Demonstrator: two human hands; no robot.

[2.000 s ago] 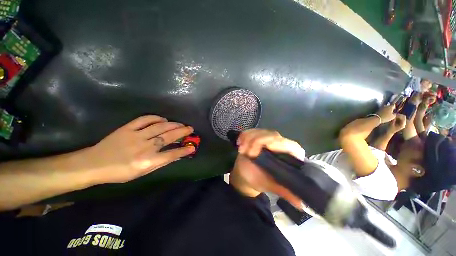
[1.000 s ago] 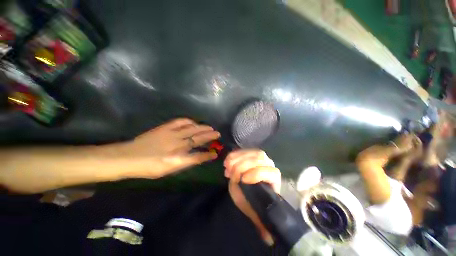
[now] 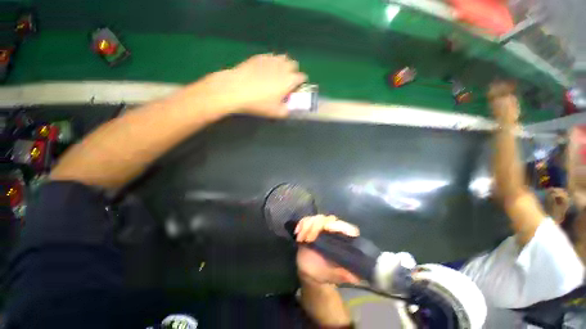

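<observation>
My left hand (image 3: 266, 83) is stretched out to the pale edge strip beside the green belt. It holds a device unit (image 3: 303, 99) that shows a pale face, partly hidden by the fingers and blurred. My right hand (image 3: 321, 247) is closed around the black electric screwdriver (image 3: 350, 254). The screwdriver's tip end is at the near rim of the round screw dish (image 3: 290, 207), which lies on the dark bench mat (image 3: 385, 154).
Several units with red parts lie on the green belt (image 3: 212, 61), and more are piled at the left (image 3: 35, 152). A white round fan (image 3: 453, 292) is at the lower right. A co-worker's arm (image 3: 511, 167) reaches toward the belt at the right.
My left hand has moved from beside the dish up to the belt edge with a unit in it. The view has shifted toward the belt. My right hand still holds the screwdriver near the dish.
</observation>
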